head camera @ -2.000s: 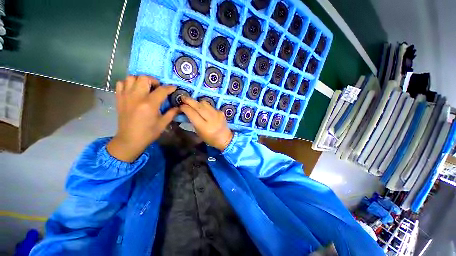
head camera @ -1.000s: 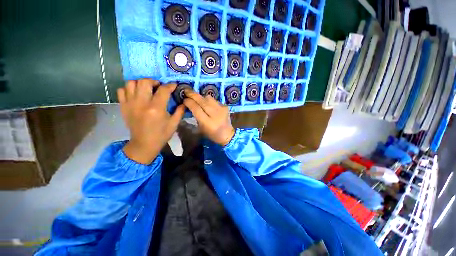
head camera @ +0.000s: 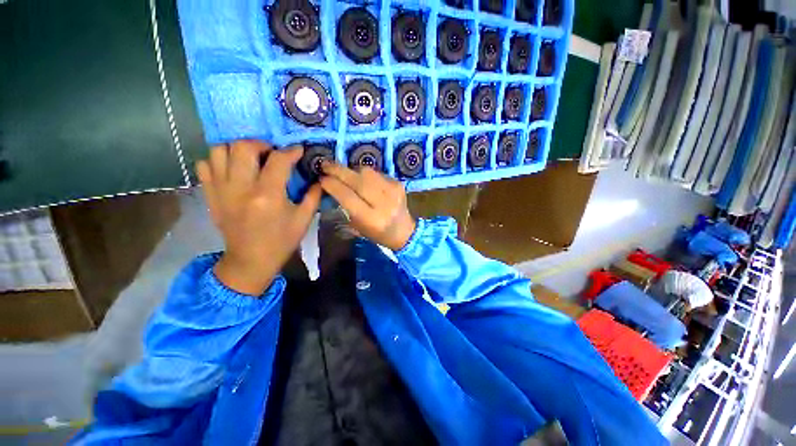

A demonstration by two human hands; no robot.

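Observation:
A blue foam divider tray [head camera: 231, 78] holds round black components [head camera: 410, 100], one per cell, with cells at the left holding none. One component [head camera: 307, 98] shows a bright white centre. My left hand [head camera: 257, 205] and my right hand [head camera: 371, 202] meet at the tray's near left corner. Their fingertips are on one black component [head camera: 316, 162] in the nearest row, my left thumb and finger around its edge and my right fingertips on its face. My fingers partly hide it and its cell.
The tray lies on a dark-green bench [head camera: 78, 96]. Cardboard boxes [head camera: 131, 253] are under the bench edge. Upright grey and blue boards [head camera: 681, 113] stand at right. Red bins [head camera: 621, 348] and a white rack [head camera: 729, 335] are at lower right.
The view has turned, so the tray sits higher and straighter and more of the red bins shows. Both hands stay at the same component, with only slight finger shifts.

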